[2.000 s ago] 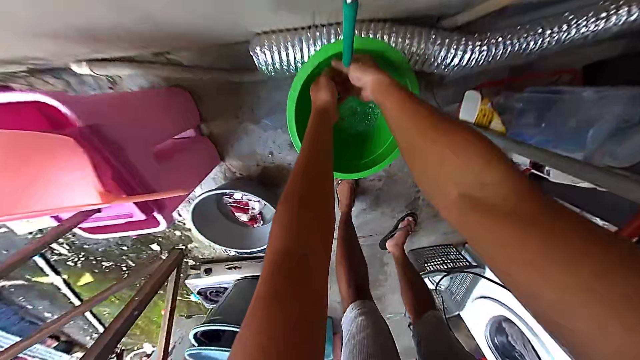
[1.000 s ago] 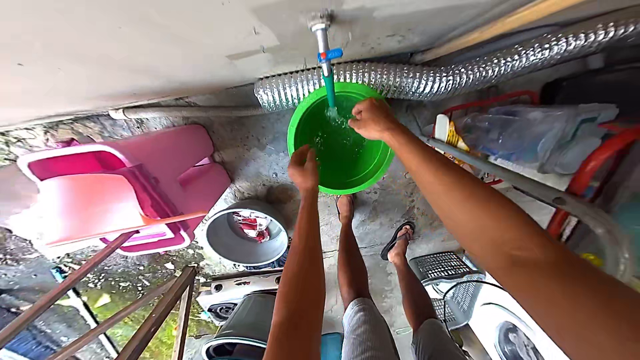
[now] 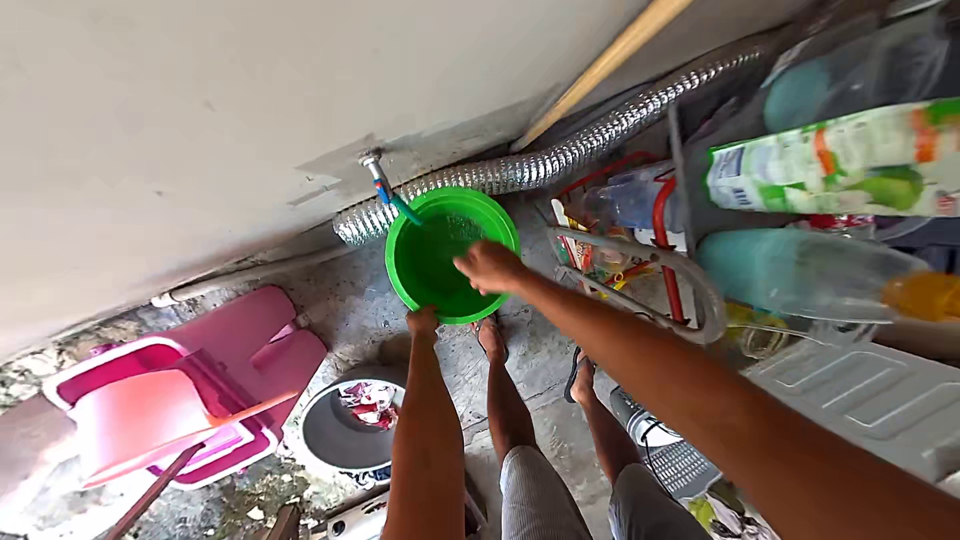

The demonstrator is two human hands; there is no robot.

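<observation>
A round green plastic basin (image 3: 397, 279) stands on the concrete floor below a wall tap (image 3: 381, 184) with a blue handle. The tap's short green hose (image 3: 407, 211) hangs over the basin's rim, and the water beneath it is rippled. My left hand (image 3: 422, 320) grips the near left rim of the basin, fingers partly hidden. Above the basin's right side is my right hand (image 3: 489, 268), its fingers curled and slightly blurred; nothing is seen in it.
Silver flexible duct (image 3: 525, 171) runs along the wall behind the basin. Pink plastic chairs (image 3: 247, 337) and a grey bucket with wrappers (image 3: 337, 431) lie left. At right are a metal-framed rack (image 3: 664, 251), a large plastic bottle (image 3: 802, 274) and a grey plastic crate (image 3: 862, 397).
My hands were together under the hose two seconds ago and have since come apart. My left hand has moved onto the basin's rim. The view has swung to the right.
</observation>
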